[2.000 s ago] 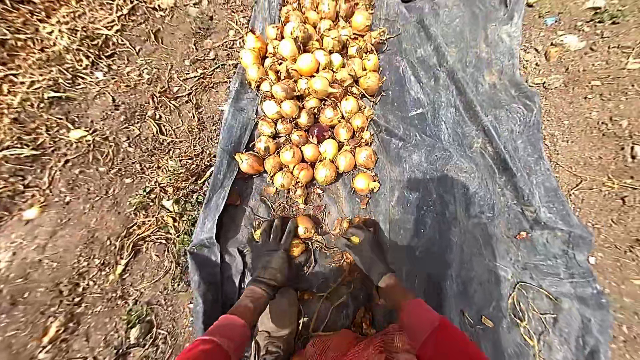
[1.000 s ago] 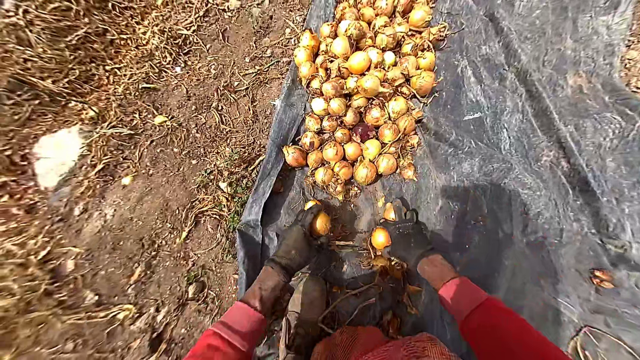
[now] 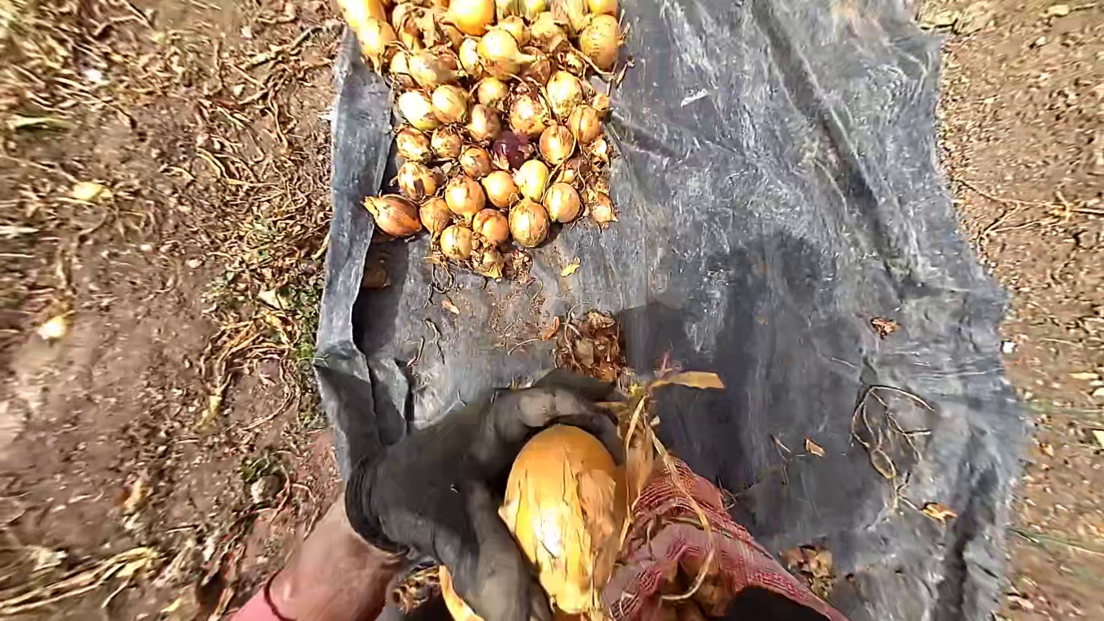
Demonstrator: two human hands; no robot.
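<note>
My left hand (image 3: pixel 483 483), in a dark glove, is closed around a large yellow onion (image 3: pixel 565 517) with dry, peeling skin and withered stalk at its upper right. Directly to the right of the onion is a red mesh bag (image 3: pixel 690 535), partly cut off by the bottom edge, with brownish things inside it. Only a dark patch at the bottom edge by the bag might be my right hand; it cannot be made out. Farther up, a pile of yellow onions (image 3: pixel 500 185) lies on a dark plastic sheet (image 3: pixel 776 216), one purple onion (image 3: pixel 511 150) among them.
The sheet's left edge (image 3: pixel 341 285) is folded up. Dry onion skins (image 3: pixel 595 345) and a tangle of dry roots or stalks (image 3: pixel 888 431) lie on the sheet. Bare soil with withered leaves (image 3: pixel 250 129) borders it on both sides.
Both gloved hands were low over the sheet at a few onions; now my left hand is raised close to the view with a large onion. The mesh bag shows farther up and right.
</note>
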